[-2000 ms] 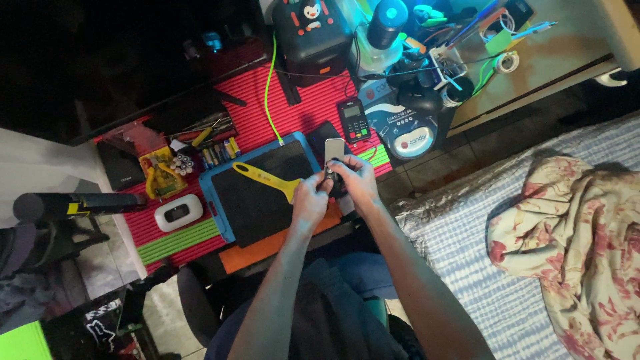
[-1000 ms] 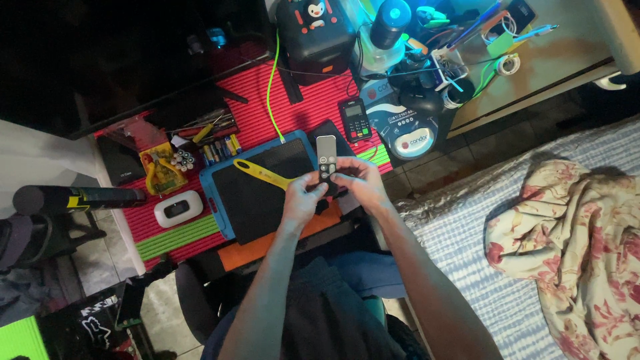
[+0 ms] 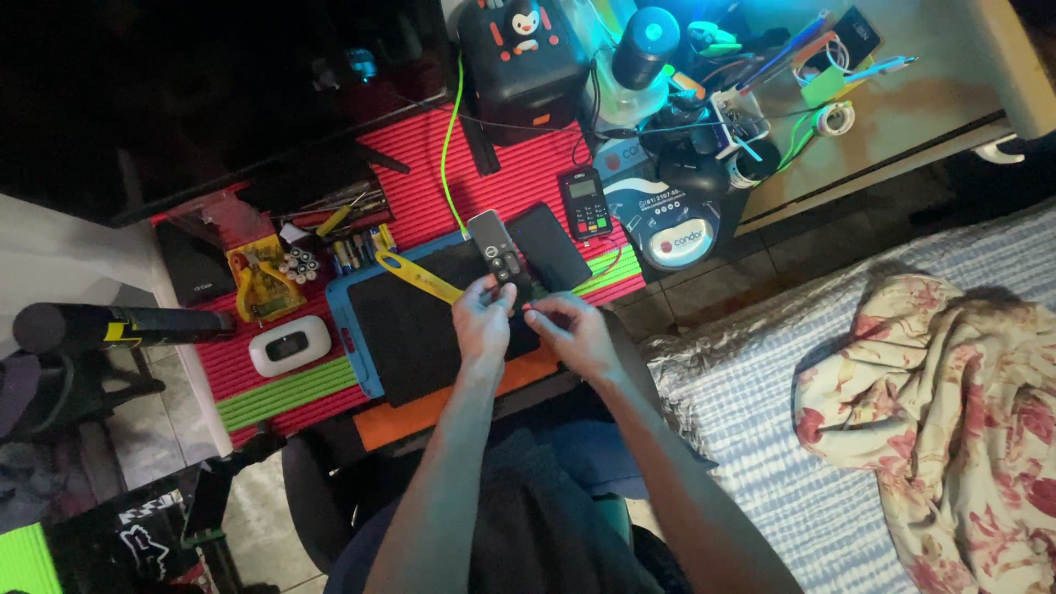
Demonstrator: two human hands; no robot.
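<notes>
My left hand [image 3: 482, 323] holds a remote control [image 3: 497, 245] with a pale upper part and dark buttons, tilted over the dark mat. Beside its lower end, my right hand [image 3: 575, 328] has thumb and fingertips close together; whether something small is between them cannot be told. A yellow plastic handle [image 3: 419, 276] lies on the blue-edged black mat [image 3: 351, 330], partly behind my left hand. A dark smartphone [image 3: 549, 246] lies right of the remote, and a card payment terminal [image 3: 584, 204] stands beyond it.
At the left are a white oval device [image 3: 289, 346], a yellow tool holder [image 3: 264, 285] and batteries [image 3: 360, 247]. A large screen [image 3: 214, 91] and a black case [image 3: 524, 74] fill the back. Pens, cables and a black mouse [image 3: 691, 165] crowd the right; a bed [image 3: 742, 388] adjoins.
Both hands were on the remote a second ago; now the right hand is at its lower end with fingertips pinched. The remote has tilted to the left at its top.
</notes>
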